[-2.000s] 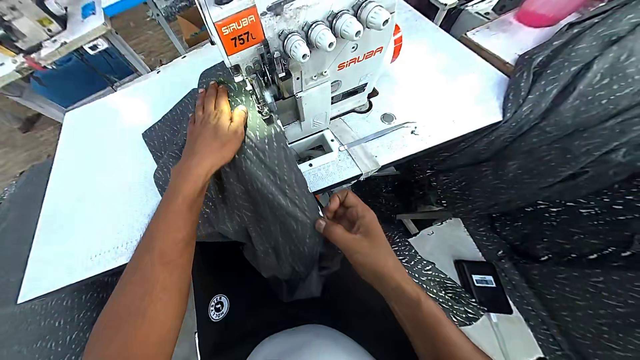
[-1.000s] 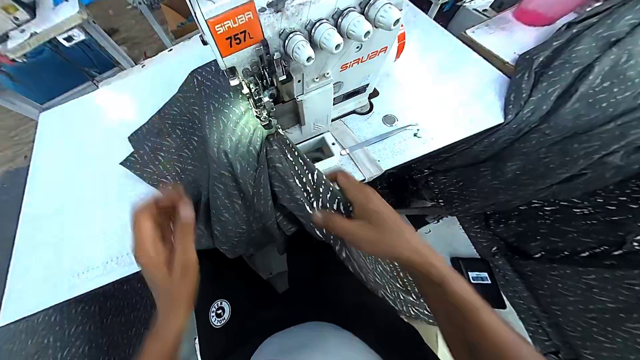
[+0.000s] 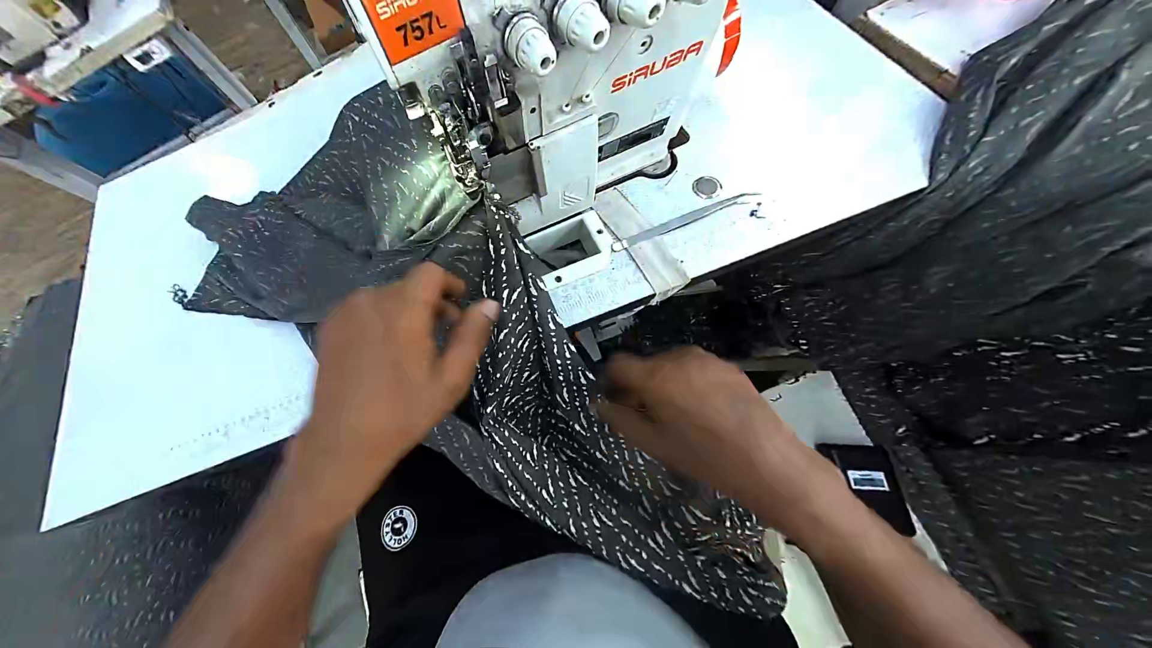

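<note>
Dark grey fabric with white flecks [image 3: 540,450] runs from the needle area of a white Siruba overlock sewing machine [image 3: 576,99] down over my lap. More of the same cloth bunches on the table to the left of the needles. My left hand [image 3: 396,342] is at the left edge of the hanging cloth, thumb and fingers curved; whether it pinches the cloth is unclear. My right hand [image 3: 679,400] is blurred, fingers curled, by the cloth's right edge below the machine; its fingertips are too unclear to show a hold.
Metal tweezers [image 3: 688,220] lie on the white sewing table [image 3: 810,117] right of the machine. A large heap of flecked dark fabric [image 3: 1035,270] hangs at the right. A black phone-like device [image 3: 868,486] rests on a pale surface at lower right. A blue bin [image 3: 117,112] stands at upper left.
My left hand has moved right to the hanging cloth. My right hand, on the cloth one second ago, is now lower and at its right edge. The cloth on the table is more bunched.
</note>
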